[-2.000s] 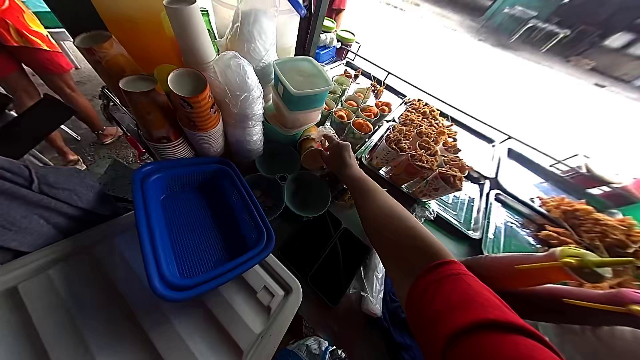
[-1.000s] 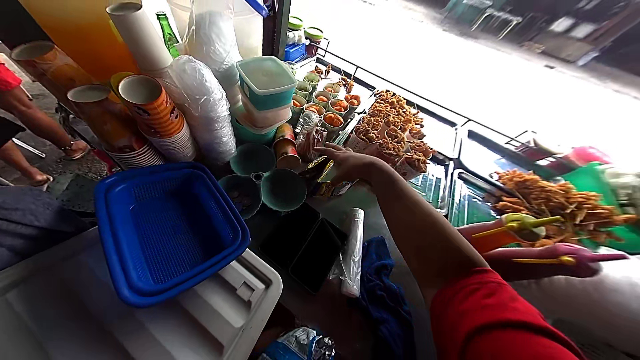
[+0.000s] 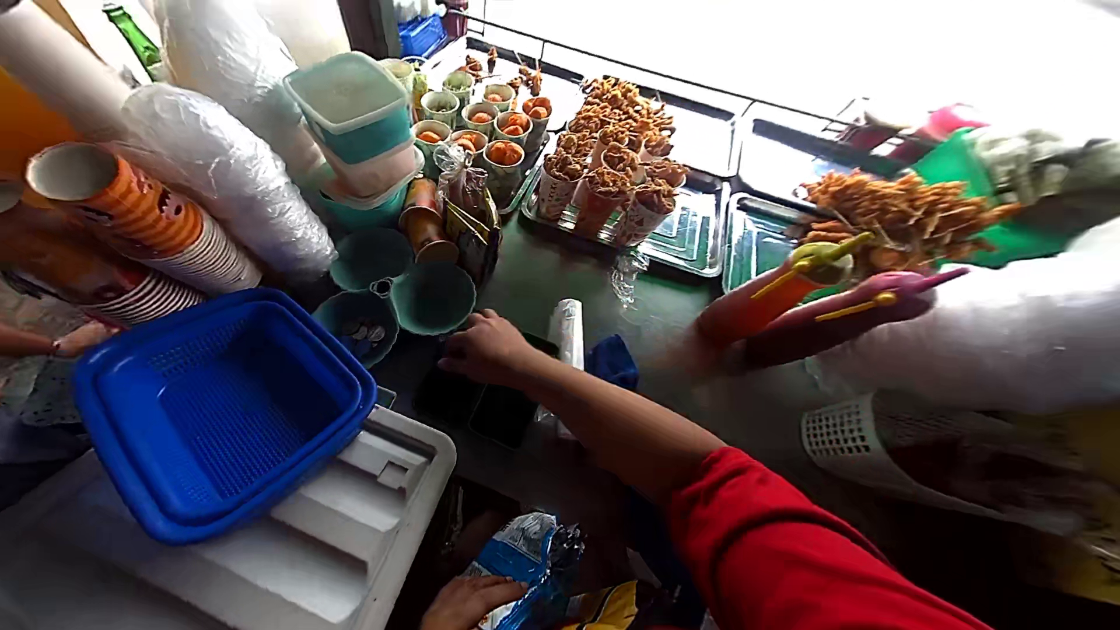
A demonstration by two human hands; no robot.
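Note:
My right hand reaches over two dark flat objects on the counter, just below a joined set of round green bowls. Its fingers point down, and whether they hold anything is hidden. One of the bowls has coins in it. A clear plastic roll lies to the right of this hand. At the bottom edge my left hand has its fingers over a blue and silver foil packet; the thumb is out of sight. A yellow packet is beside it.
A blue plastic basket sits on a white lid at left. Behind stand stacked paper cups, tubs and trays of filled cups. Two sauce bottles and a white perforated basket are at right.
My right hand has moved from beside the small cups behind the bowls to the dark flat objects in front of them. My left hand has come into view at the foil packet.

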